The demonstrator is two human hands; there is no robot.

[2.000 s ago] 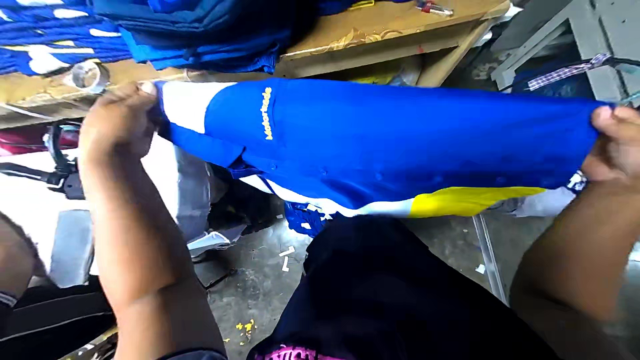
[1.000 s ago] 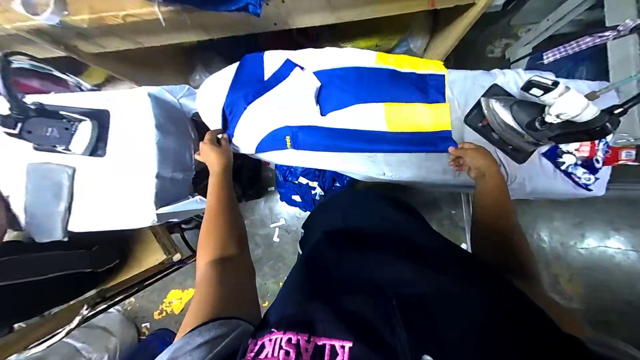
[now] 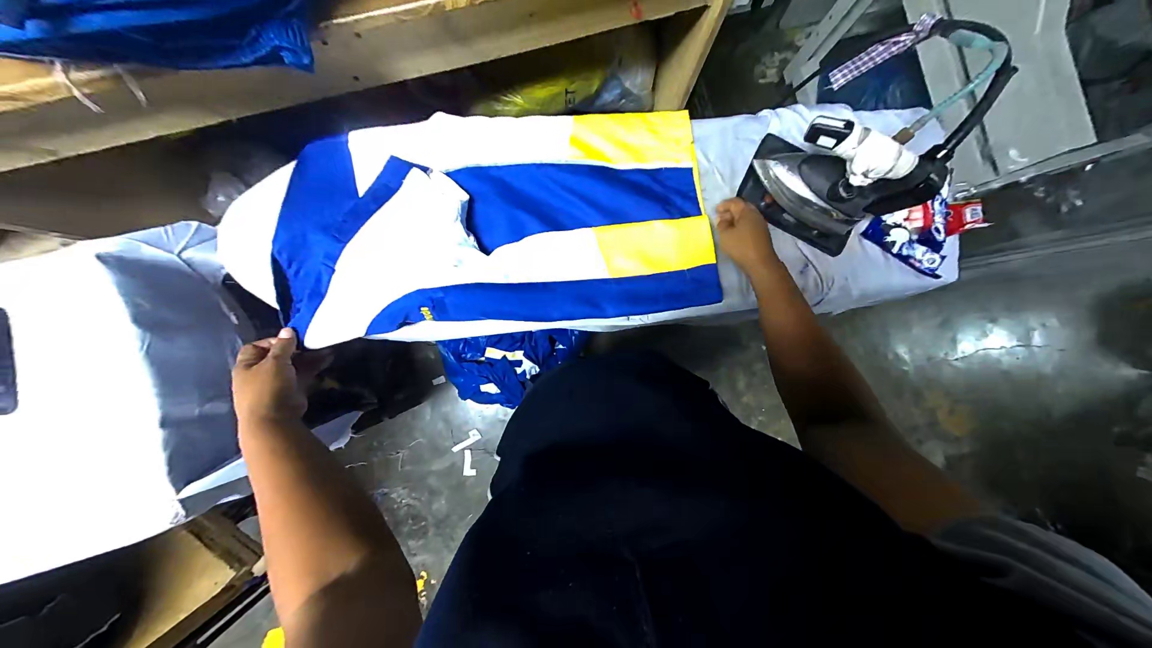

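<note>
A blue, white and yellow garment [image 3: 540, 207] lies flat along a narrow ironing board [image 3: 886, 286] with a pale cover. At the garment's lower left corner, my left hand [image 3: 270, 373] pinches the blue edge between thumb and fingers. My right hand [image 3: 745, 232] is curled at the board, just right of the yellow and blue hem and beside the iron's plate; whether it holds anything cannot be told. A steam iron [image 3: 819, 184] with a white-wrapped handle rests on a dark plate near the board's right end.
A second padded white surface [image 3: 81, 405] stands at the left. Behind the board runs a wooden shelf [image 3: 504, 45] with blue fabric [image 3: 153, 31] on it. Blue cloth [image 3: 513, 360] hangs below the board. Red and blue packets [image 3: 918, 234] lie by the iron, whose hose [image 3: 999, 72] arches above.
Two seconds ago both hands held the garment stretched in the air; it now lies on the board. Since one second ago, my right hand has moved off the hem's corner towards the iron.
</note>
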